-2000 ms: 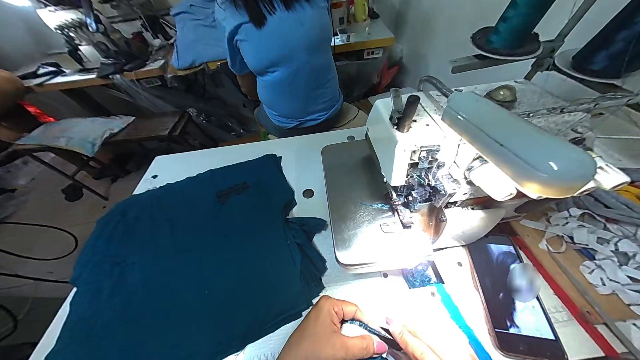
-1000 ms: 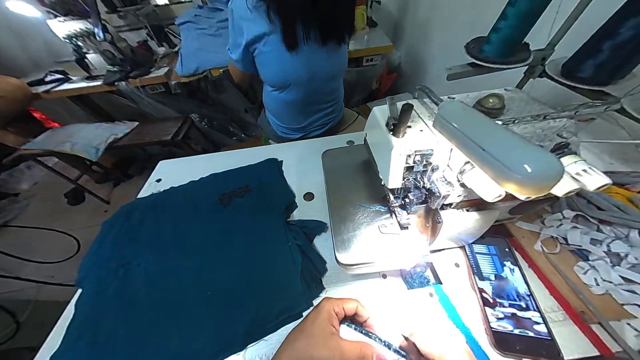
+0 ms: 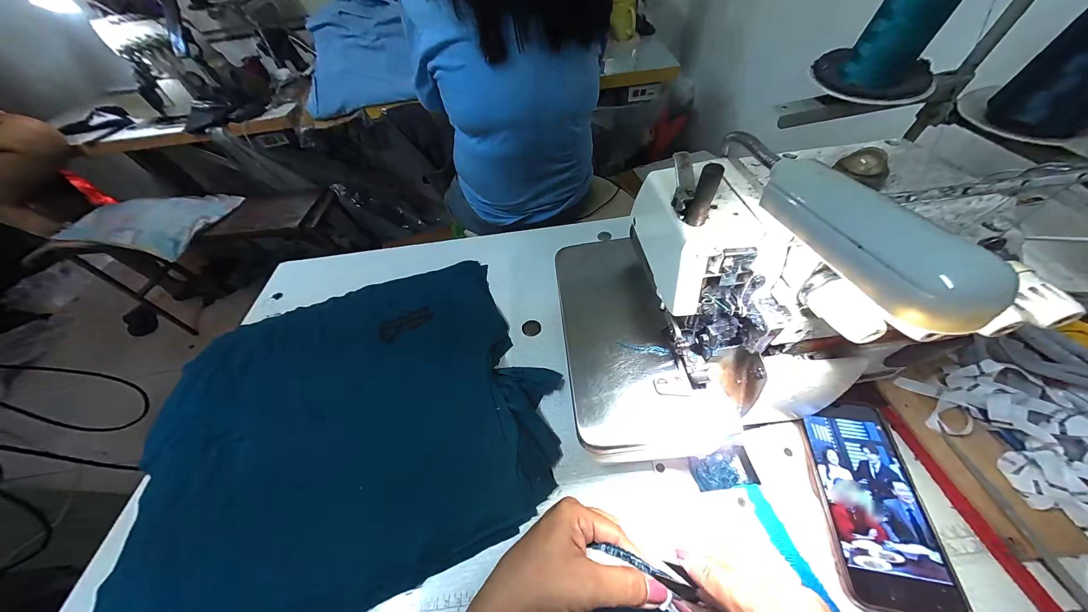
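Observation:
At the bottom edge my left hand (image 3: 565, 561) pinches a narrow dark blue fabric edge (image 3: 625, 557) between thumb and fingers. My right hand (image 3: 739, 578), washed out by the lamp, meets it from the right, with a dark, thin tool between the hands; its kind is unclear. A dark teal fabric piece (image 3: 340, 433) lies spread on the white table to the left. Above my hands stands a white overlock sewing machine (image 3: 688, 246) with a metal plate (image 3: 608, 340). A bright blue strip (image 3: 786, 540) lies right of my hands.
A phone (image 3: 884, 510) with a lit screen lies at the right, beside a red strip (image 3: 960, 501) and white fabric scraps (image 3: 1003, 399). A lamp (image 3: 892, 246) overhangs the machine; thread cones (image 3: 901, 42) stand behind. A person in blue (image 3: 518, 119) sits beyond the table.
My hands stay at the table's front edge while the held fabric edge shifts between them. The phone's screen picture changes. The seated person has moved slightly.

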